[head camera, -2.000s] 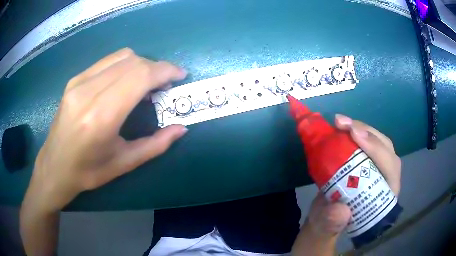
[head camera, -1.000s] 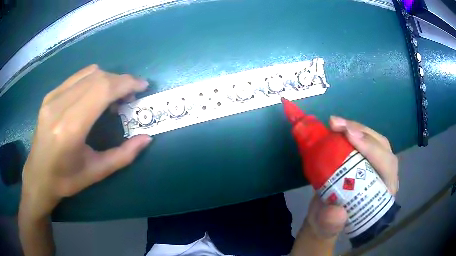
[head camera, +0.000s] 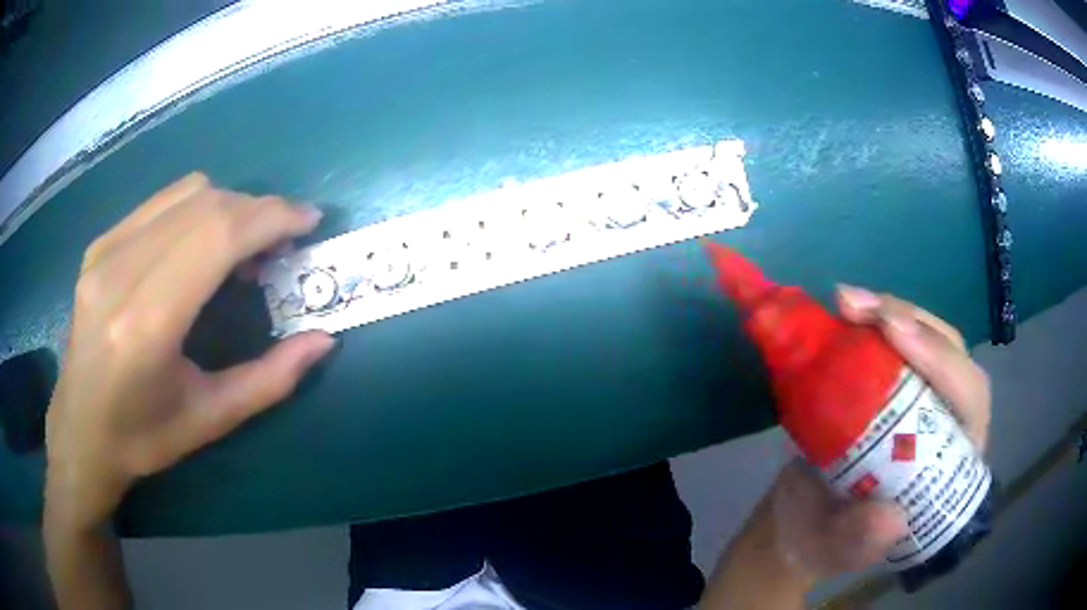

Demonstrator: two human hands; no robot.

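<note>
The white LED board [head camera: 495, 242] lies flat on the green conveyor belt [head camera: 513, 393], tilted up to the right, with ring shapes and small dark dots on it. My left hand [head camera: 179, 322] is at its left end, thumb at the lower edge and index finger at the upper edge, gripping it. My right hand [head camera: 888, 441] holds the glue bottle [head camera: 876, 417], which has a red pointed nozzle, a white label with red diamonds and a dark base. The nozzle tip is just below the board's lower edge near its right end, not touching it.
A black LED board [head camera: 987, 179] with bright discs lies crosswise at the right. Part of a silver-white unit with a purple glow [head camera: 963, 10] is at the upper right corner. A dark oval object [head camera: 26, 399] sits at the far left. A white stripe [head camera: 155, 83] curves along the upper left.
The white board and my left hand have shifted left in view. The bottle in my right hand has moved right relative to the board, towards its right end, and its nozzle now sits below the edge.
</note>
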